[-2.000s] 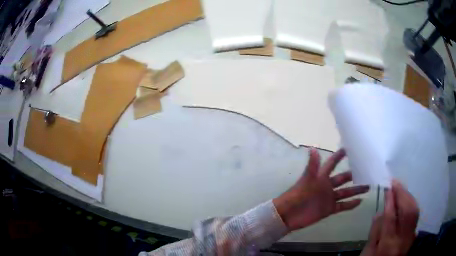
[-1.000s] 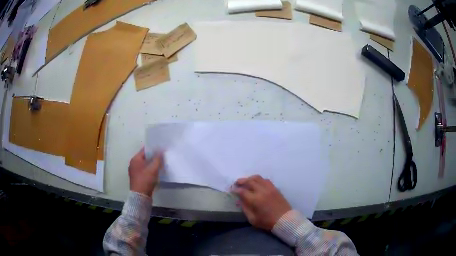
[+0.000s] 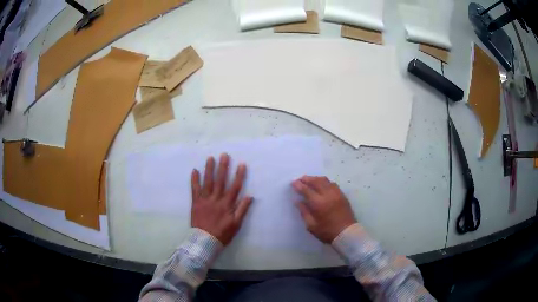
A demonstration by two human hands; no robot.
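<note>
A white sheet or panel lies flat on the table near the front edge. My left hand is flat on it with its fingers spread and holds nothing. My right hand rests at the sheet's right part with its fingers bent together; whether it pinches the sheet is hidden. Behind it lies a stack of white cut panels with a curved front edge. Tailor's shears with black handles lie at the right, and a dark bar weight lies above them.
Orange-tan card patterns lie at left, back left and right. Brown tickets lie beside the left pattern. Rolled white panels on tickets are at the back. Clamps stand at left and right. A grey machine base is back right.
The white sheet has come down from the air at the right to lie flat in front of me, shifted left. My left hand has moved from its left edge onto it. The weight and shears are uncovered.
</note>
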